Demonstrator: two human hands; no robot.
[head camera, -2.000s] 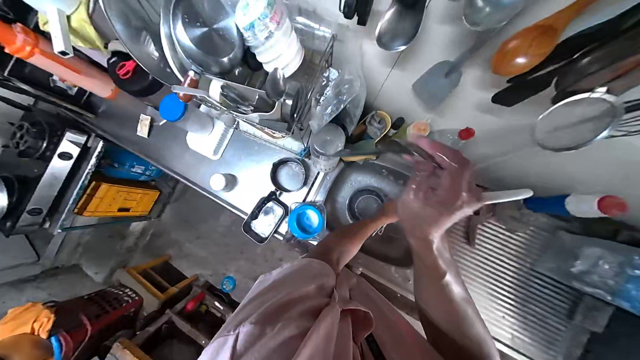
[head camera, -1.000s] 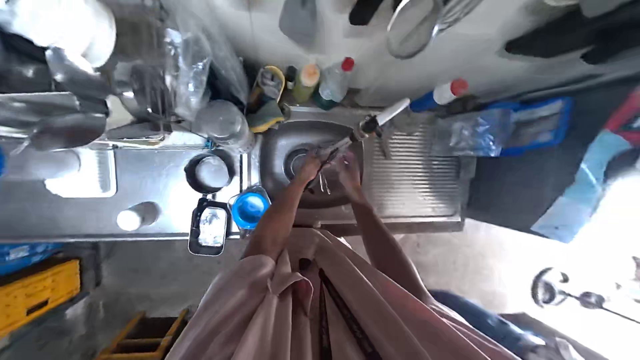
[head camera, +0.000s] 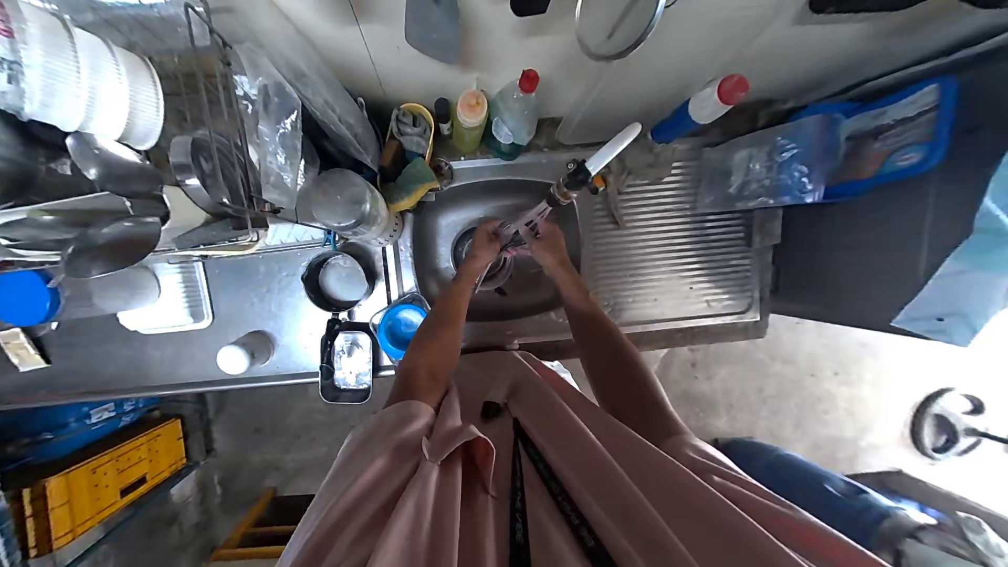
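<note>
Both bare hands are low in the stainless steel sink basin, beneath the running faucet with its long white lever. Water runs down from the faucet between them. My left hand is near the drain, fingers bent towards the other hand. Close on its right is my right hand, fingers curled in the stream. Something dark and glinting shows between the fingers; water and blur hide whether it is an object being held. A green and yellow sponge sits by the basin's upper left corner.
Left of the basin are a clear plastic jar, a small black pot, a blue bowl and a black rectangular pan. Bottles, one a red-capped bottle, stand behind. A ribbed drainboard lies right.
Two seconds ago my hands were together, raised over the basin's right side; now they are down in the basin under the faucet stream, slightly apart. The view has turned strongly.
</note>
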